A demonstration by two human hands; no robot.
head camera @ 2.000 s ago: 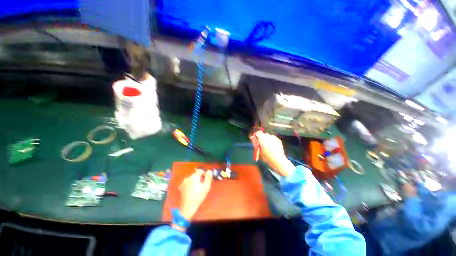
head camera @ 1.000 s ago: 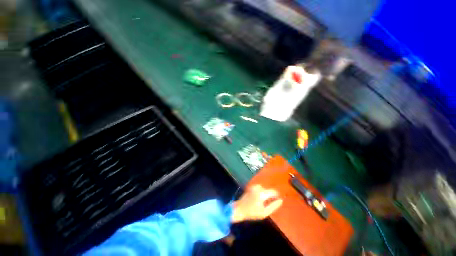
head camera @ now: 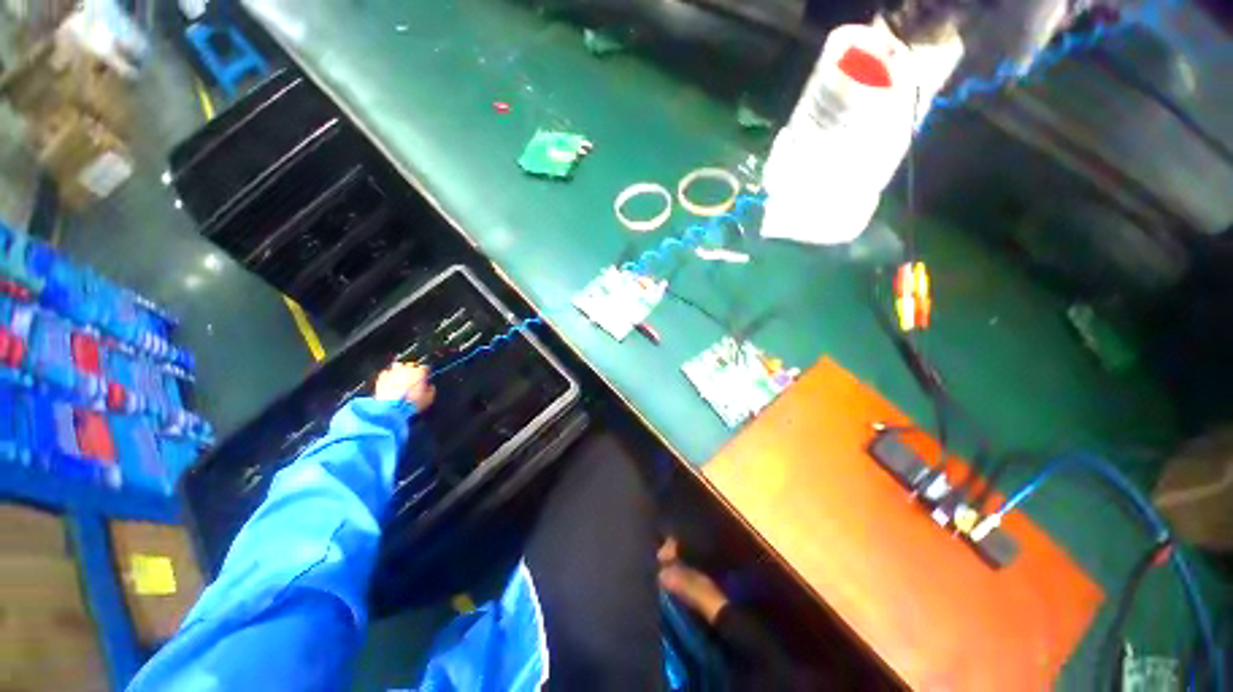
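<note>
My left hand is over the slotted black tray beside the bench. It is small in the picture, and its fingers are not clear enough to tell whether they hold anything. A thin blue coiled cord runs from it to the bench. My right hand cannot be made out. The orange mat lies on the green bench with a black connector block on it and a blue cable plugged in. One circuit board lies by the mat's corner, another farther left.
A green board, tape rings, a white container and red-yellow plugs are on the bench. More black trays and a blue rack stand left. Some skin shows by my leg; whose is unclear.
The view has swung left and down. My left hand has left the block and mat and moved out to the black tray. My right hand and the red-handled tool have gone from view.
</note>
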